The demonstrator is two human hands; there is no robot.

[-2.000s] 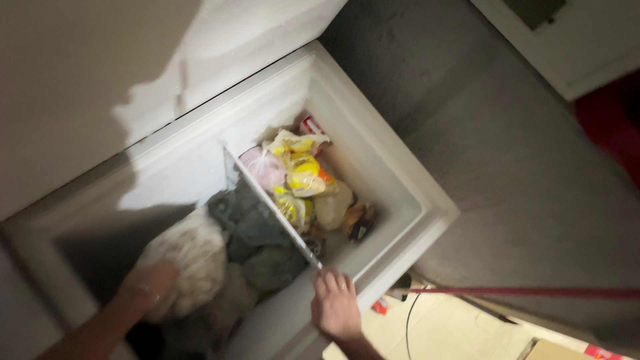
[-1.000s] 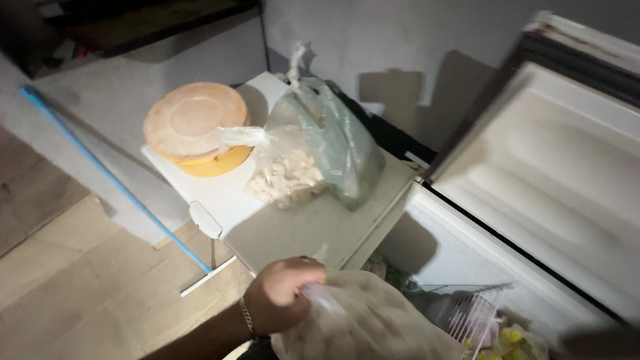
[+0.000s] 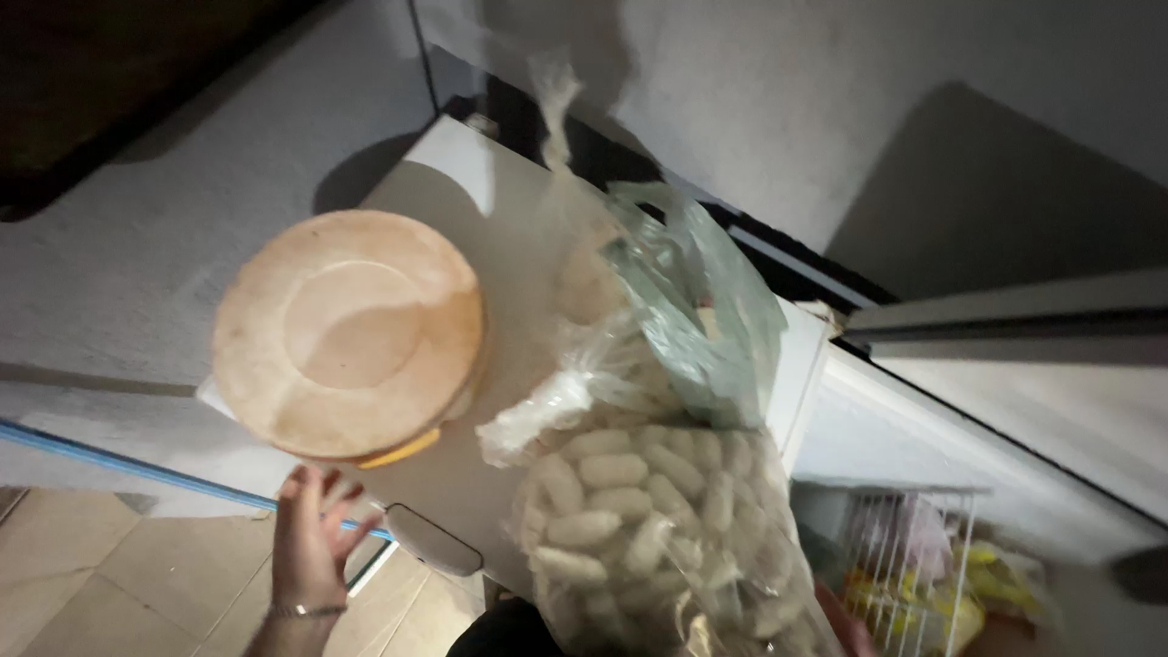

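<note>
My left hand [image 3: 315, 538], a bracelet at its wrist, is raised with fingers apart below the round tub with a beige lid [image 3: 347, 333]; it holds nothing. A clear plastic bag of pale oblong pieces [image 3: 639, 520] lies at the front of the white appliance top. Part of my right hand [image 3: 844, 620] shows at that bag's lower right side; its fingers are mostly hidden, so its grip cannot be told. Behind the bag stand a greenish plastic bag [image 3: 703, 310] and another knotted clear bag [image 3: 557, 119].
At right is the open chest freezer [image 3: 912, 420] with a white wire divider [image 3: 912, 566] and yellow and pink packages inside, its raised lid [image 3: 1022, 383] beyond. A blue-handled floor squeegee [image 3: 137, 470] leans at left over the tiled floor. A grey wall stands behind.
The bag of pale pieces has moved from the freezer to the white top beside it. My left hand, which held it one second ago, has let go and moved left. The view has swung left.
</note>
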